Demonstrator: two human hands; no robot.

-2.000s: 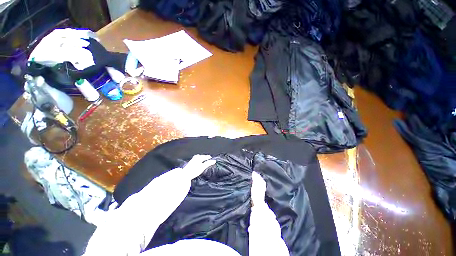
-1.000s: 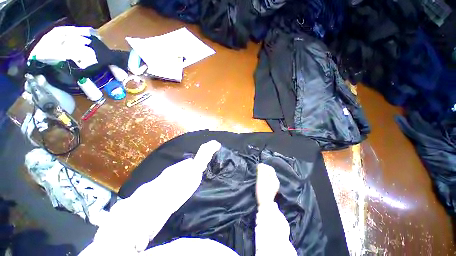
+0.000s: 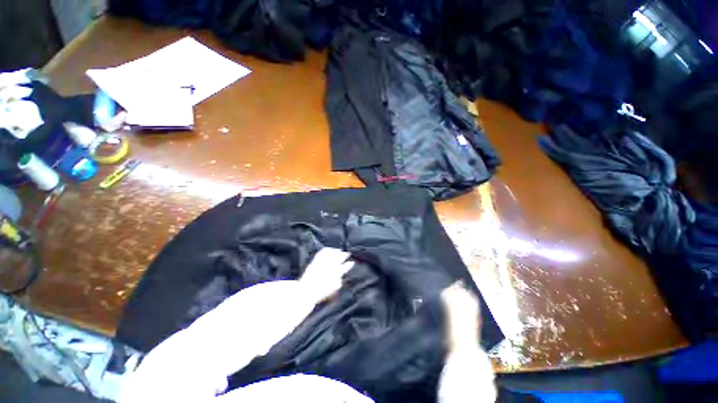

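A black garment (image 3: 169, 271) lies spread on the table in front of me, its shiny wrinkled lining up and a wide matte black band around it. My left hand (image 3: 327, 271) rests on the lining near the middle, its fingertips slightly curled; whether it pinches cloth is unclear. My right hand (image 3: 460, 315) is blurred over the garment's right side, near the matte band. Both hands are overexposed, so finger detail is hidden. The near part of the garment is cut off by the picture's bottom edge.
A flat garment pile (image 3: 358, 110) lies just beyond the garment. Dark bundles (image 3: 512, 63) line the back edge, with a tied bundle (image 3: 630, 185) at right. Paper sheets (image 3: 169, 79), a tape roll (image 3: 109, 148), a yellow tool (image 3: 120, 173) and a white spool (image 3: 38, 171) lie left. Blue crate (image 3: 567, 396) at bottom right.
The view has turned to the right. My right hand has moved right, away from my left hand. The lining is rumpled differently and the tied bundle shows more.
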